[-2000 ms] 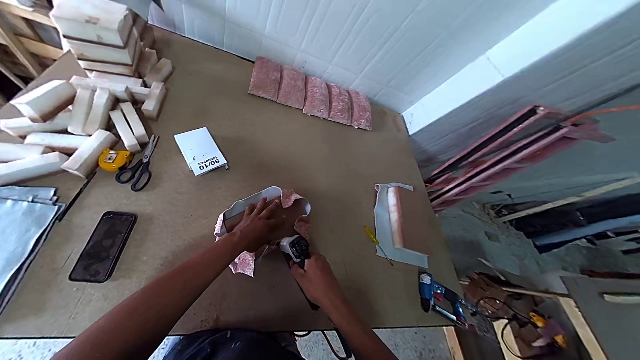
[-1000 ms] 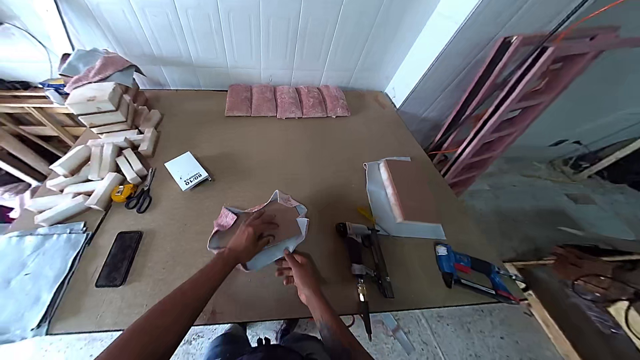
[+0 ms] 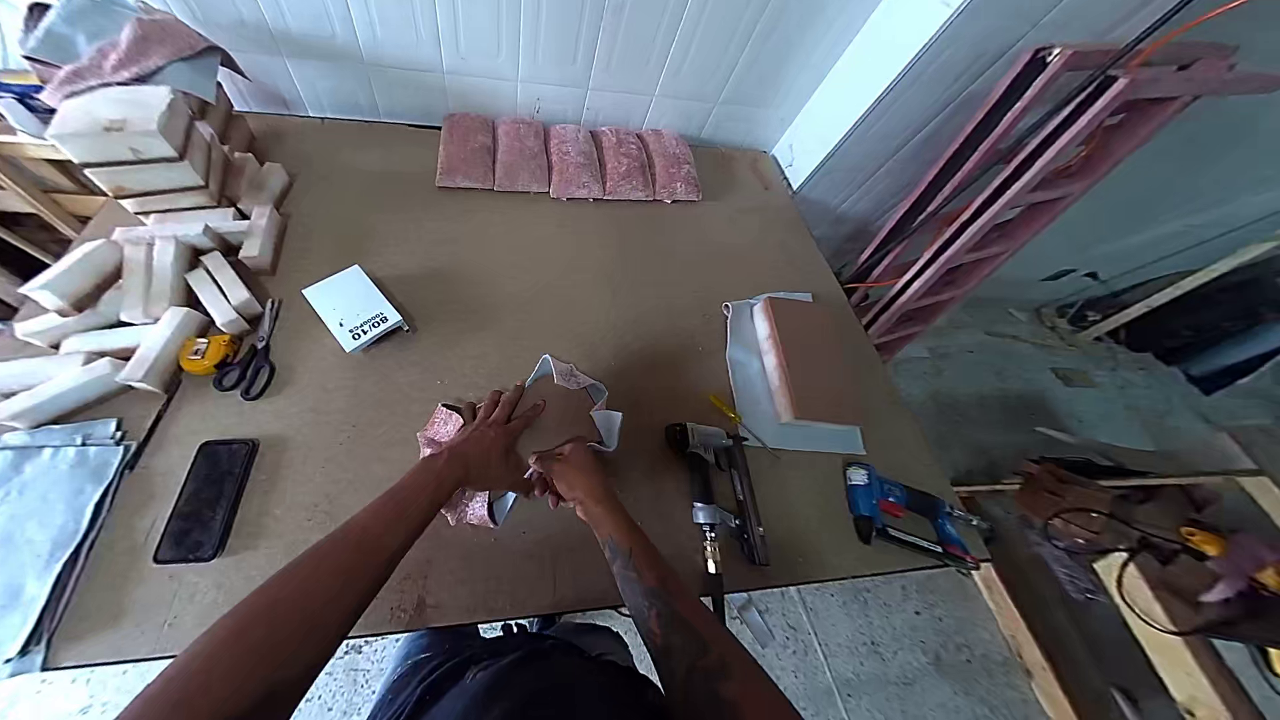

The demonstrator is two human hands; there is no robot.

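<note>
My left hand (image 3: 492,440) presses with spread fingers on a brown board (image 3: 558,415) with pink fabric (image 3: 440,430) folded up around its edge, pale backing outward. At the board's near edge, my right hand (image 3: 568,474) has its fingers closed on the fabric's edge. To the right, a pneumatic stapler (image 3: 712,440) lies by the table's front edge. Farther right, a brown board with foam (image 3: 815,360) rests on a grey cloth piece (image 3: 745,350), with a yellow-handled screwdriver (image 3: 727,408) beside it.
Several pink padded pieces (image 3: 573,163) line the table's back. Foam blocks (image 3: 120,125), a yellow tape measure (image 3: 208,354), scissors (image 3: 250,360), a phone (image 3: 206,500) and folded fabric (image 3: 50,530) are at left. A white staple box (image 3: 354,308) stands centre-left; a blue stapler (image 3: 905,510) lies at right.
Two seconds ago my right hand held the pneumatic stapler; it now lies on the table. My right hand has moved onto the fabric's edge, and the covered board sits turned.
</note>
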